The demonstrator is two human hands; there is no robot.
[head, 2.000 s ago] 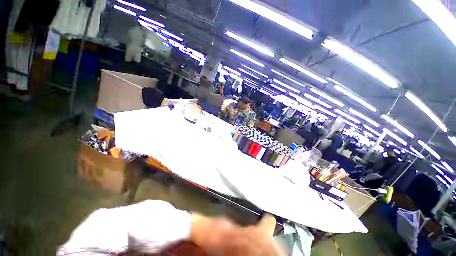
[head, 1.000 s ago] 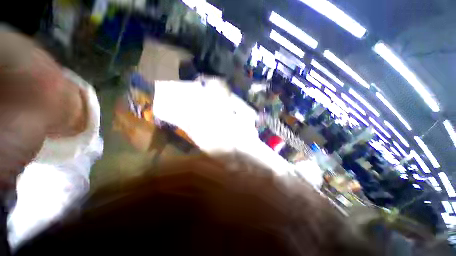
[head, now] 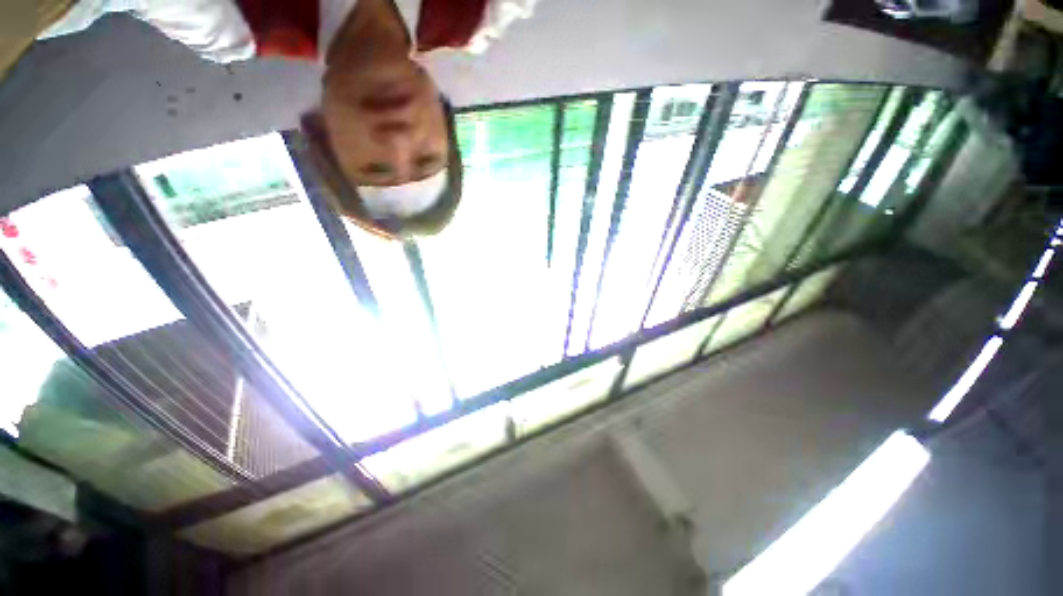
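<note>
The picture is upside down and faces a person [head: 391,128] at the top, with head pointing down. A white headband [head: 402,196] crosses the forehead. The person wears a dark red pinafore [head: 449,23] over a white blouse [head: 204,26]. White sleeves run out toward the top edge on both sides. No hand can be made out. A tan blurred patch [head: 16,26] fills the top left corner, and I cannot tell what it is.
Tall barred windows [head: 501,268] with green mesh stand behind the person, with a pale wall [head: 536,64] next to them. A lit tube lamp [head: 833,512] hangs at the lower right. A dark surface with shiny items [head: 933,9] shows at the top right.
The camera has swung from the white table and thread spools to an upside-down view of the person and windows. The large blurred hand and white sleeve near the lens are gone from their places.
</note>
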